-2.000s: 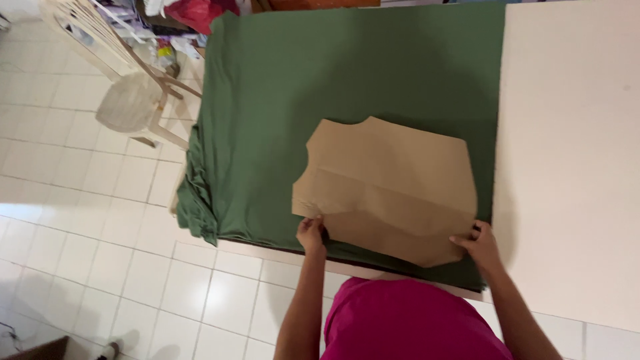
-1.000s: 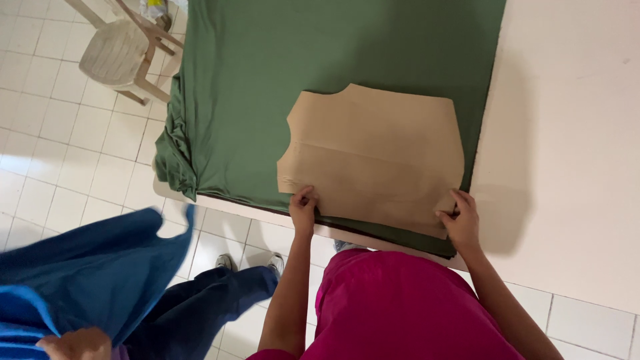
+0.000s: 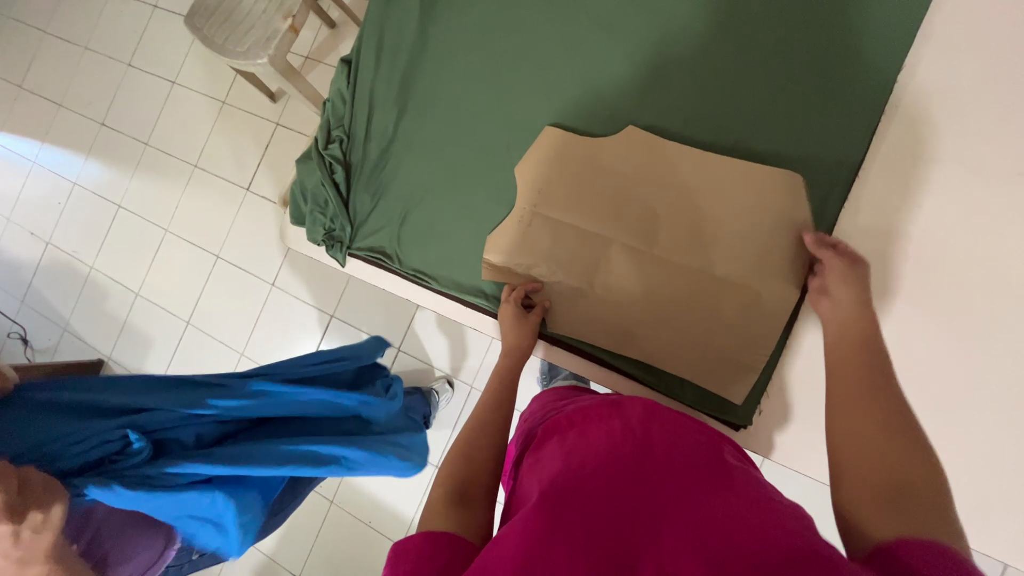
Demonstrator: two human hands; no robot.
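A brown paper garment pattern piece [image 3: 648,256], with curved cut-outs and faint creases, lies on layered green fabric [image 3: 464,144] near the table's front edge. At the pattern's lower left edge is my left hand [image 3: 522,316], thumb and fingertips pinching the paper beside the fabric edge. My right hand [image 3: 836,272] touches the pattern's right edge with its fingertips; it is slightly blurred and its thumb is partly hidden. Along the front, the fabric layers show a dark edge. The fabric is bunched in folds at its left end.
The pale tabletop [image 3: 952,200] extends to the right of the fabric. At lower left, another person holds a blue cloth [image 3: 240,432] close to the table. A wooden chair [image 3: 248,32] stands on the tiled floor beyond the table's left end.
My right hand has moved up along the pattern's right edge from near its lower corner. The other person with the blue cloth, absent two seconds ago, has come into view at left.
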